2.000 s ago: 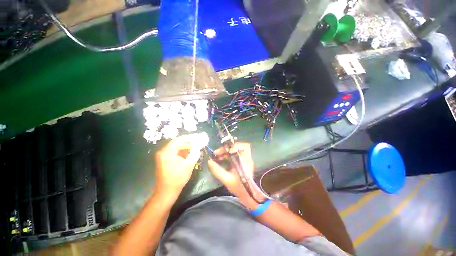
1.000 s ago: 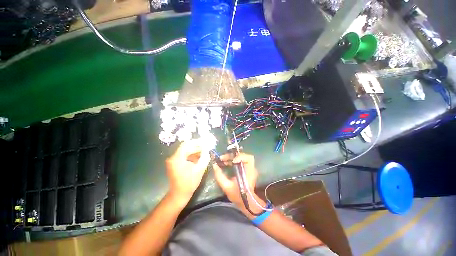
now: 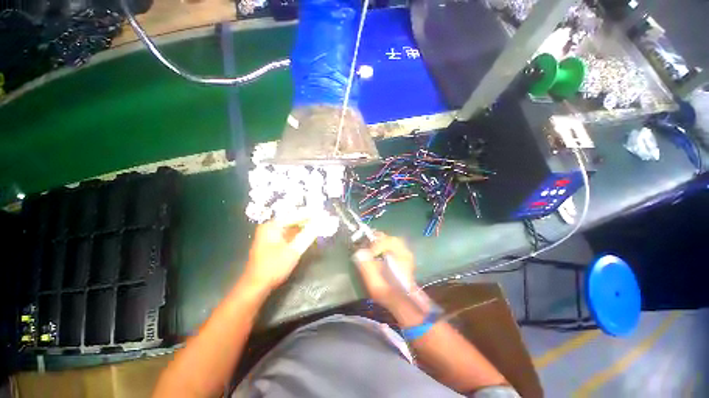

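My left hand (image 3: 278,250) is at the near edge of the pile of white plastic parts (image 3: 289,189). Its fingers are closed on a white part (image 3: 324,225). My right hand (image 3: 386,268), with a blue wristband, grips the soldering iron (image 3: 354,222), whose tip points up and left towards the pile's right edge. The iron's tip and the white part are apart. Thin red, blue and black lead wires (image 3: 424,183) lie tangled right of the white parts. Fine detail at the fingertips is blurred.
The fume hood (image 3: 320,134) hangs over the pile. The soldering station (image 3: 513,167) stands right, its pale cord curving to my right hand. A black component tray (image 3: 97,264) lies left. A brown carton (image 3: 486,326) is below the bench edge, and a blue stool (image 3: 613,295) stands right.
My right hand has moved slightly right, away from my left hand, with the iron. The blue wire seen between the hands no longer shows there. My left hand has shifted slightly left.
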